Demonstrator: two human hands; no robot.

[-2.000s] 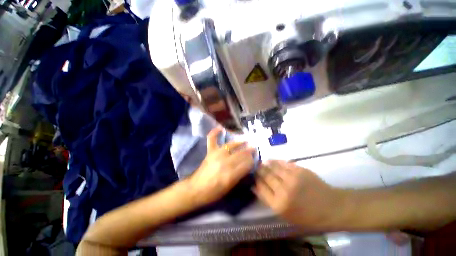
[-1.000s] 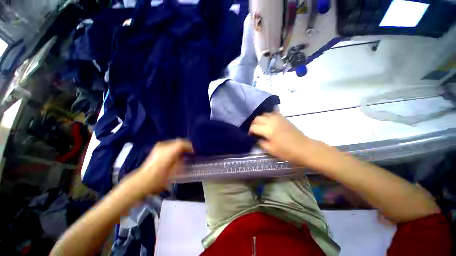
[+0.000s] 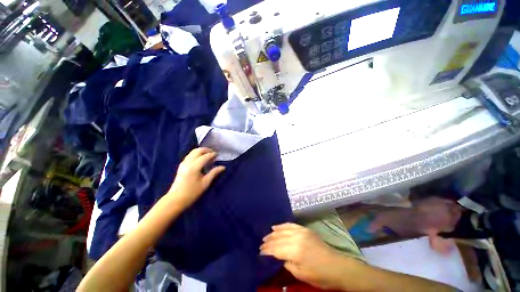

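Observation:
A large navy cloth [image 3: 228,219] lies over the table's front edge and hangs towards my lap. A pale grey-blue face [image 3: 228,142] of the garment shows folded back at its upper end, close to the presser foot area [image 3: 263,108]. My left hand [image 3: 196,174] is at the upper left of the navy cloth, beside the pale fold, with thumb and fingers bent on the fabric; whether it pinches the cloth is unclear. My right hand [image 3: 291,248] rests on the cloth's lower right edge, fingers slightly bent; its grip is unclear.
The white sewing machine [image 3: 319,34] with a bright screen stands behind the cloth. A ruler tape [image 3: 365,185] runs along the front table edge. More navy garment pieces [image 3: 148,91] are heaped at the left. A small device [image 3: 506,98] sits at the far right.
The navy cloth is now spread flat and hangs over the table edge. My left hand has moved up onto it near the pale fold. My right hand has moved down to its lower edge.

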